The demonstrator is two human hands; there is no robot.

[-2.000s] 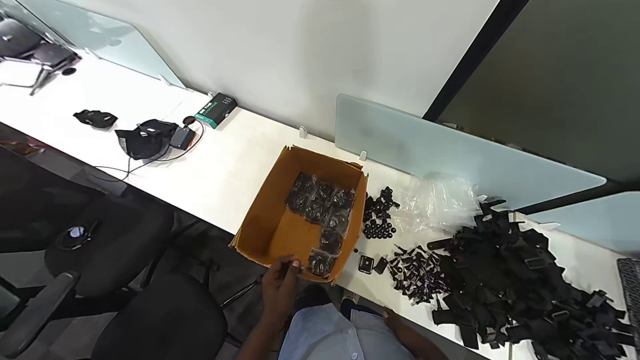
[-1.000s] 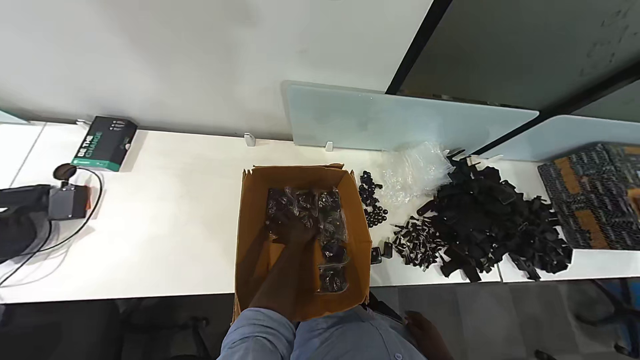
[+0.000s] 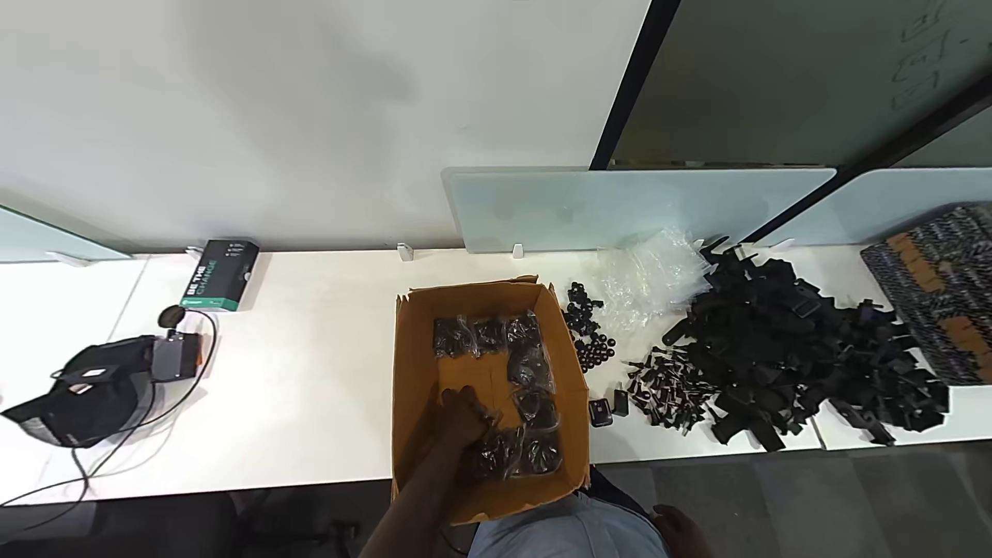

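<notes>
An open cardboard box (image 3: 570, 372) stands at the front edge of the white table. Inside it, clear plastic bags of black parts (image 3: 529, 364) line the far, right and near sides, while bare cardboard shows in the middle. My left hand (image 3: 463, 418) reaches down into the box, beside the bags near its front; whether its fingers grip a bag cannot be made out. Low at the right, my right hand (image 3: 674, 528) hangs past the table's front edge, partly cut off by the frame, and its fingers are hard to read.
Right of the box lie small black round parts (image 3: 593, 349), black screw-like pieces (image 3: 670, 387), crumpled clear plastic bags (image 3: 655, 279) and a big heap of black parts (image 3: 783, 333). A black-and-green carton (image 3: 221, 275) and a black cap with a cabled device (image 3: 101, 387) lie left.
My left hand has moved from the box's near left edge into it, then from its far part toward its near part. Bags now show along the near side. The view has shifted.
</notes>
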